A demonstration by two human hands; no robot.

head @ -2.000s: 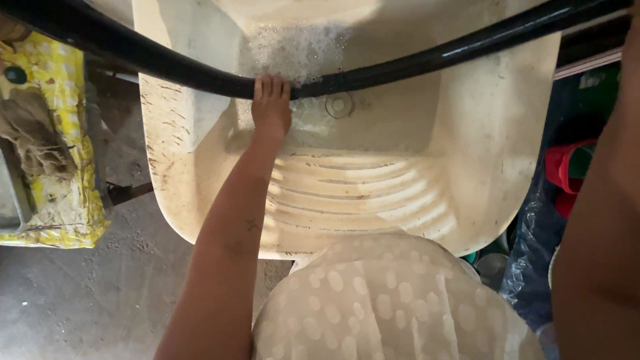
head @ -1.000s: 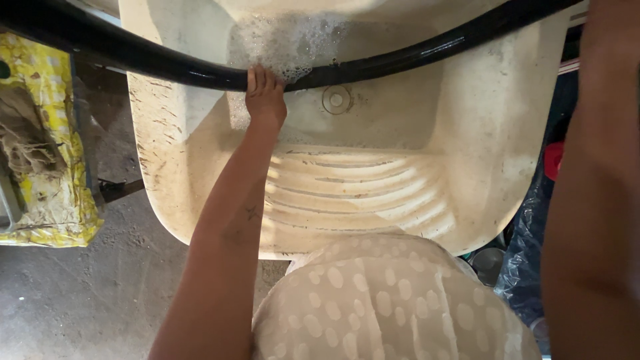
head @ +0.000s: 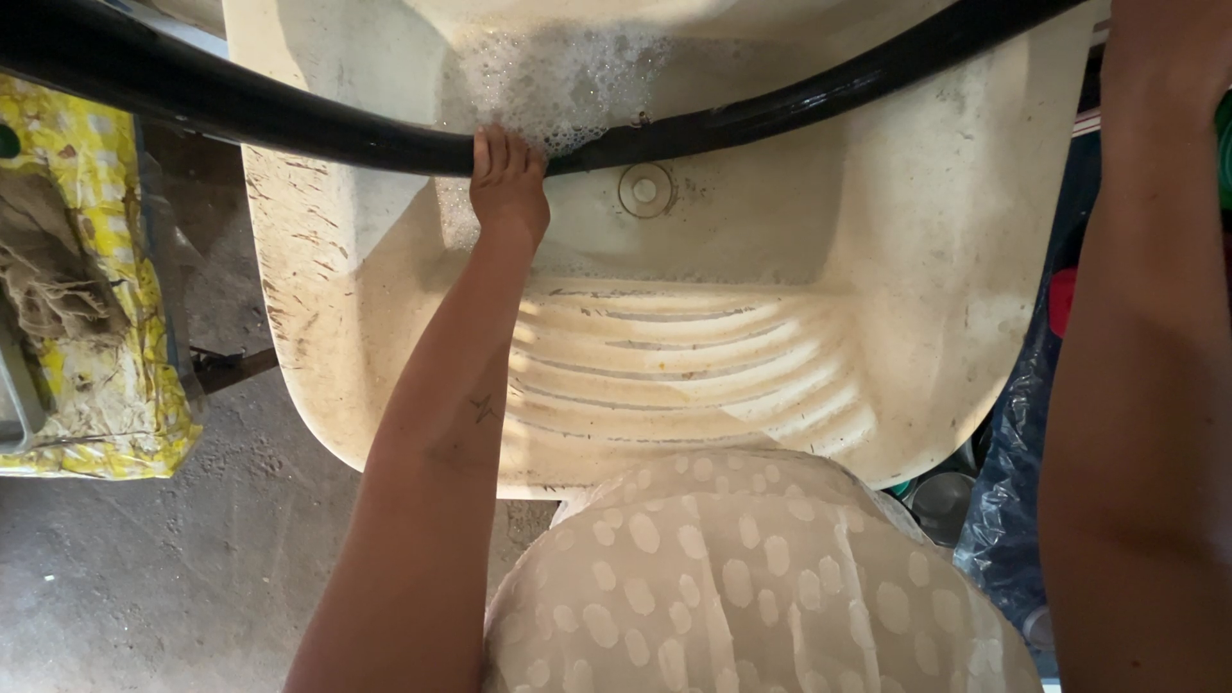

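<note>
A thick black hose or flexible tube (head: pixel 789 108) sags across a cream laundry sink (head: pixel 948 241) in the head view. My left hand (head: pixel 510 188) rests on its low middle part, fingers over the top; the grip's underside is hidden. Soapy foam (head: pixel 568 82) floats on shallow water behind and beside the tube. A round drain (head: pixel 646 190) shows just right of my left hand. My right forearm rises along the right edge, and my right hand (head: pixel 1169 43) is at the top right corner, mostly cut off, so what it holds cannot be told.
Molded washboard ridges (head: pixel 664 371) slope toward me at the sink's front. At left, a yellow checkered plastic cover (head: pixel 159 423) carries a brown rag (head: pixel 53 265). Clear plastic over something blue (head: pixel 1001 510), a metal container (head: pixel 943 505) and a red item (head: pixel 1062 300) lie at right.
My right hand has come into view at the top right corner, its forearm shifting. My left hand stays on the black tube, which still hangs across the sink.
</note>
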